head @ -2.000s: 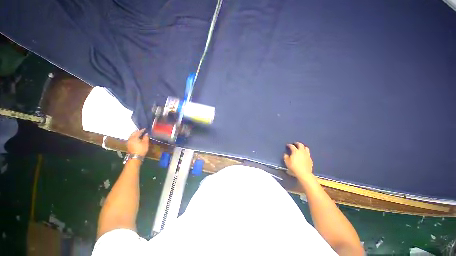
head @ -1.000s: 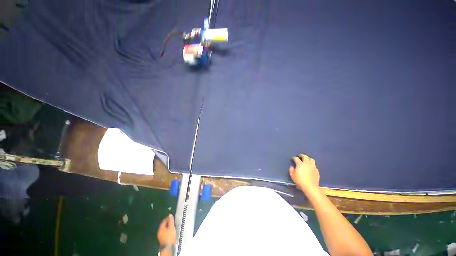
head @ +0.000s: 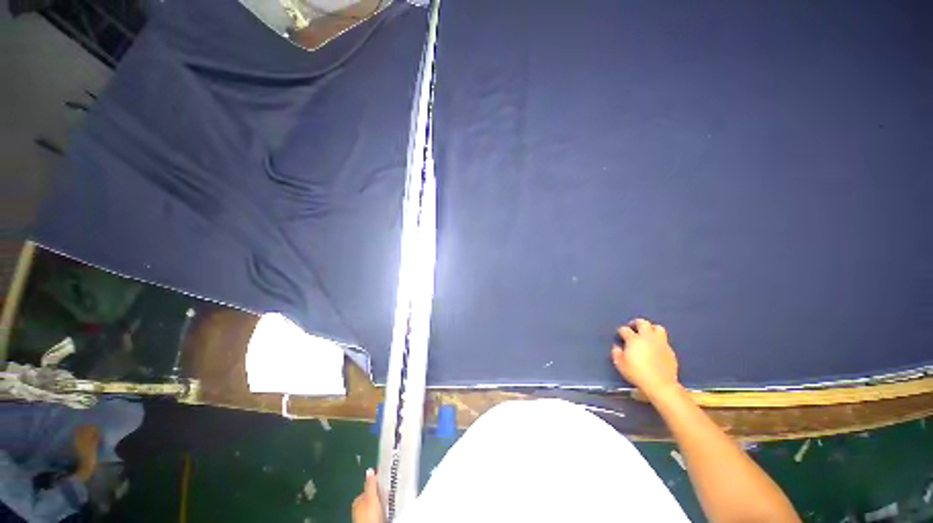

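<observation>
Navy fabric (head: 665, 184) covers the table, smooth on the right and wrinkled on the left. The silver cutter track rail (head: 415, 245) runs across it from the far side, its toothed near end past the table edge. My left hand (head: 368, 498), cut off by the bottom edge, is on the left side of the rail's near end. Its fingers are partly hidden by the rail and appear closed on it. My right hand (head: 647, 358) rests on the fabric near the front edge, fingers bent and slightly apart, holding nothing. The cutter is not visible.
White paper (head: 295, 358) lies on the bare brown table end (head: 220, 342). A blue block (head: 446, 420) is right of the rail. A yellow strip (head: 808, 396) runs along the front edge. A person's hand and blue clothing (head: 87, 449) show at the lower left.
The cutter has moved away along the rail and out of view. The rail now shows as a wide bright bar over the fabric. My left hand has moved from the table end to the rail's near end.
</observation>
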